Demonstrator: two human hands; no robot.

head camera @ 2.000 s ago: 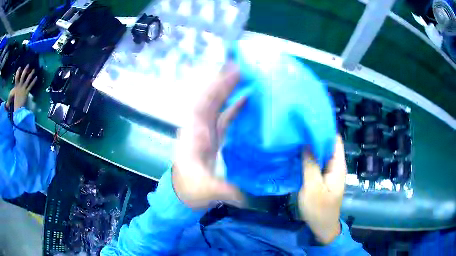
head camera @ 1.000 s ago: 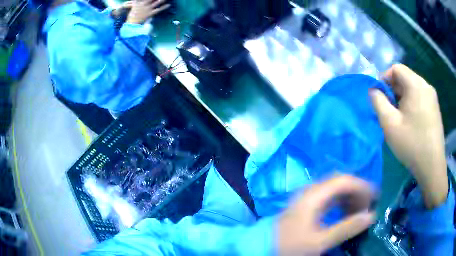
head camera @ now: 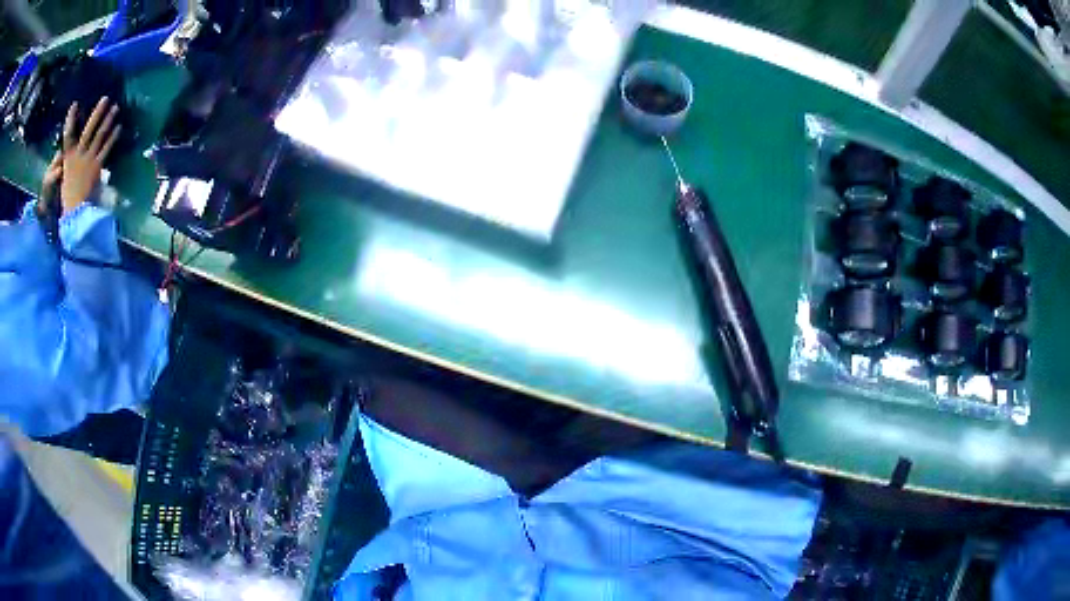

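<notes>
Neither of my hands is in view. An electric screwdriver (head camera: 727,311) lies on the green bench in front of me, its thin bit pointing away towards a small screw cup (head camera: 657,99) with dark contents. To the right, a clear blister tray (head camera: 810,258) holds several black lens assemblies (head camera: 866,241) in rows. To the left of the cup, empty stacked trays (head camera: 452,106) look glaring white. The blue smock (head camera: 587,528) shows at the bottom.
Black housings (head camera: 223,153) with wires stand at the bench's left. Beyond them are another person's hand (head camera: 85,159) and blue sleeve (head camera: 82,311). A dark perforated crate (head camera: 164,481) with crinkled clear film sits below the bench edge (head camera: 399,352).
The blue cloth item and both my hands have left the picture. The view has swung back over the bench. The black unit on the white trays no longer shows there.
</notes>
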